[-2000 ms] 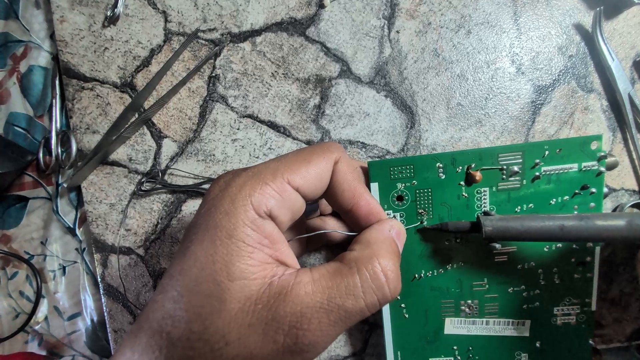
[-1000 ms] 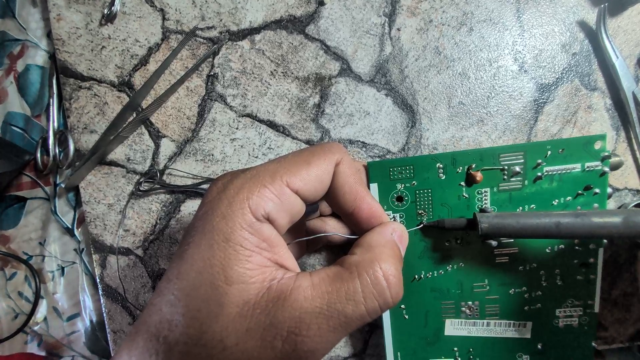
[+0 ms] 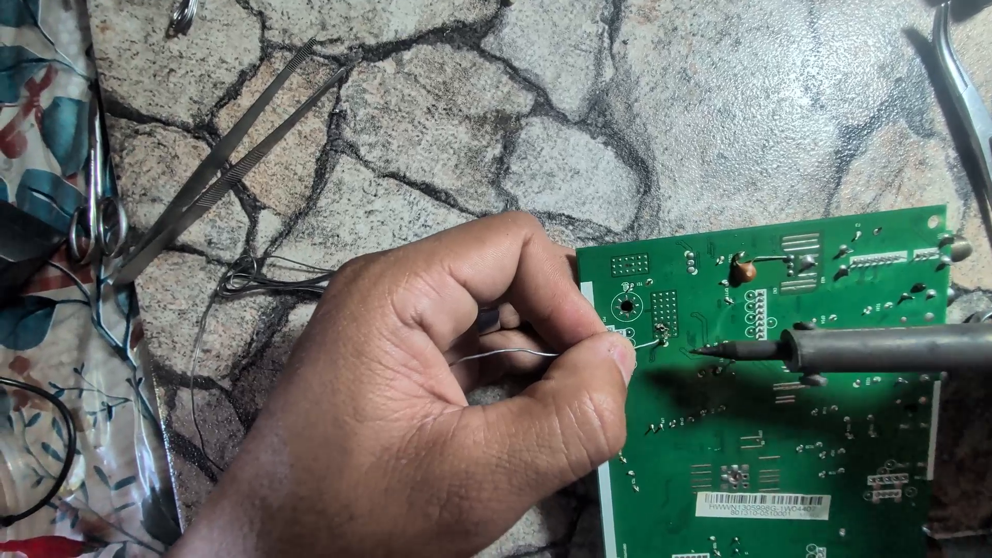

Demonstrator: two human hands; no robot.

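Observation:
My left hand (image 3: 480, 387) pinches a thin solder wire (image 3: 508, 353) between thumb and forefinger at the left edge of a green printed circuit board (image 3: 697, 434). The wire's end reaches a solder joint beside a small grid of pads. A soldering iron (image 3: 876, 349) comes in from the right over the board, its dark pointed tip a little to the right of the wire's end and apart from it. The hand on the iron is out of view. An orange-brown disc component (image 3: 743, 271) stands near the board's top.
Metal tweezers (image 3: 225, 170) lie at the upper left, beside scissors (image 3: 98, 225). Looped thin wire (image 3: 267, 285) lies on the stone-patterned surface (image 3: 434, 116) behind my left hand. A curved metal tool (image 3: 961, 101) is at the upper right. Patterned plastic-covered cloth (image 3: 70, 418) borders the left.
The soldering iron's tip was at the wire's end one second ago; it has drawn back to the right and slightly down. My left hand stays in place with the wire.

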